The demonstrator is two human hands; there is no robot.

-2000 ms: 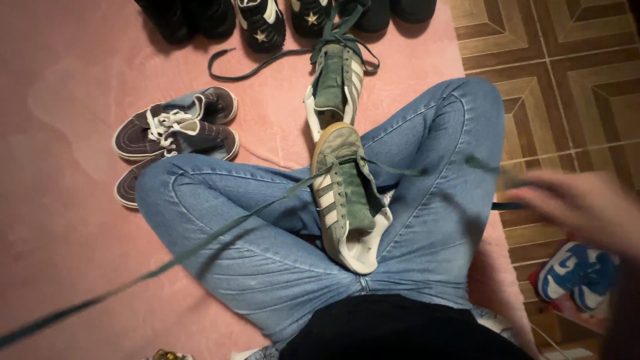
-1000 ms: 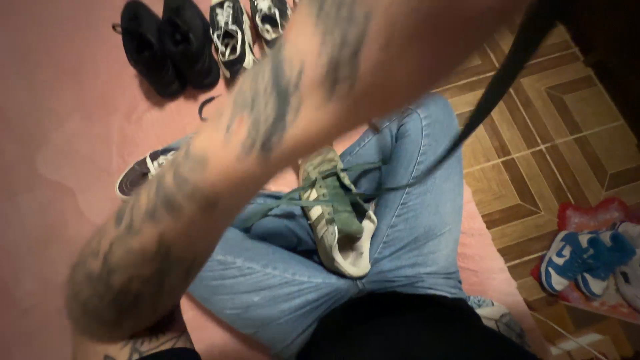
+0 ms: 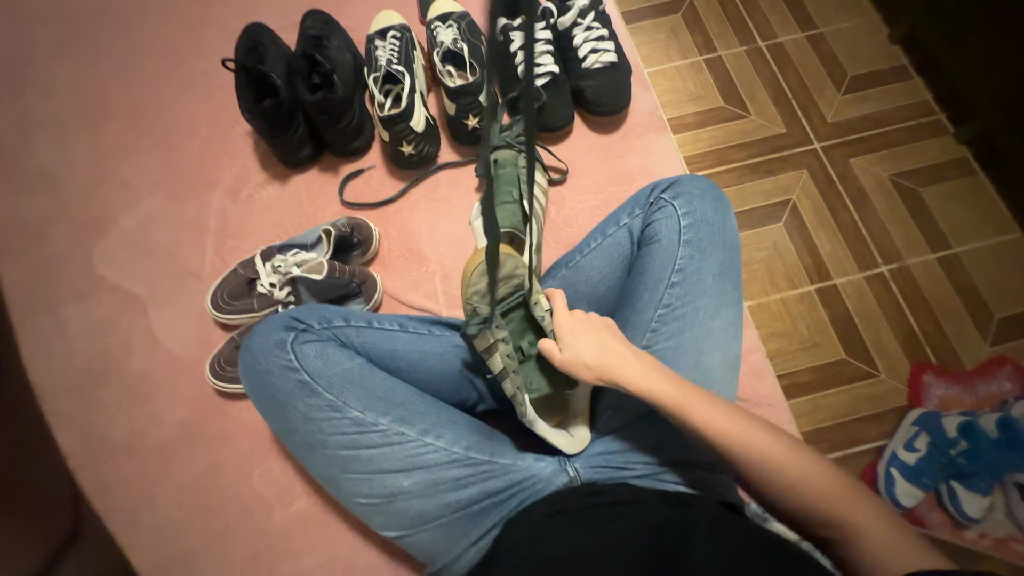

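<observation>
A green sneaker [image 3: 520, 352] with pale side stripes and a gum toe lies between my denim-clad thighs, its heel toward me. My right hand [image 3: 588, 344] touches the right edge of its lace opening; whether the fingers grip the edge cannot be told. Two strands of a dark green shoelace [image 3: 493, 216] run from the sneaker up past the top of the view. My left hand is out of view. Just beyond the toe lies a second green sneaker [image 3: 506, 188], with dark laces bunched at its far end and a loose lace on its left.
On the pink blanket [image 3: 160, 240] stand black boots [image 3: 268, 96], black-and-white sneakers [image 3: 396, 96] and black sneakers with white laces [image 3: 596, 60]. Brown sneakers [image 3: 256, 288] lie by my left knee. Blue-and-white sneakers [image 3: 912, 456] rest at the right, near the patterned tile floor [image 3: 808, 200].
The tattooed forearm that crossed the view one second ago is gone. My right hand is now at the sneaker, and the lace strands that lay across it now run upward.
</observation>
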